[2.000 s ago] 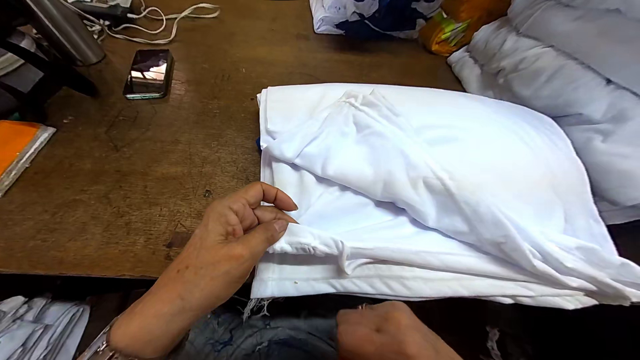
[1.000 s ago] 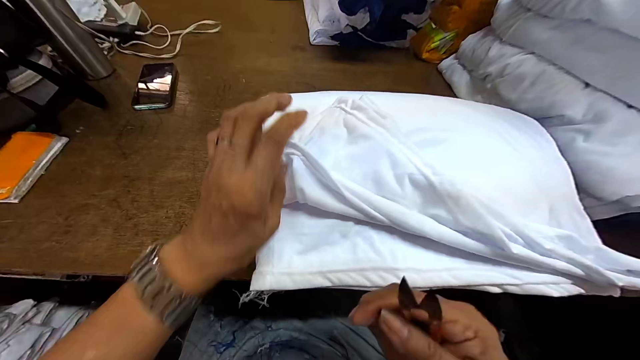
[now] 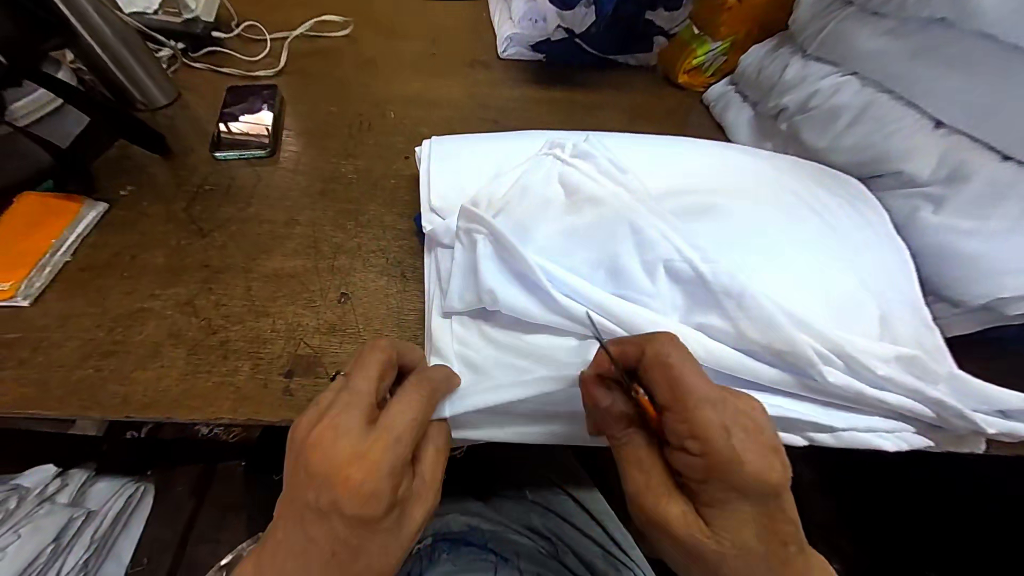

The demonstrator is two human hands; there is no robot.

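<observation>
Folded white fabric (image 3: pixel 720 208) lies on the wooden table, its front layers rumpled and reaching the table's front edge. At the near left corner of the cloth, my left hand (image 3: pixel 372 456) pinches the fabric edge between thumb and fingers. My right hand (image 3: pixel 688 448) holds small thread snips (image 3: pixel 642 400) with a dark pointed blade and an orange part; the blade points up and left over the cloth. My right fingers rest at the front part of the fabric, and they hide most of the snips.
A phone (image 3: pixel 247 122), a metal flask (image 3: pixel 120 48) and white cables (image 3: pixel 280 36) are at the back left of the wooden table (image 3: pixel 200 320). An orange booklet (image 3: pixel 40 240) lies at the left. White padded material (image 3: pixel 904 160) is piled right; a patterned bag (image 3: pixel 592 28) sits behind.
My left hand was raised over the cloth's left side a second ago and is now down at its near corner. My right hand has moved up onto the fabric with the snips.
</observation>
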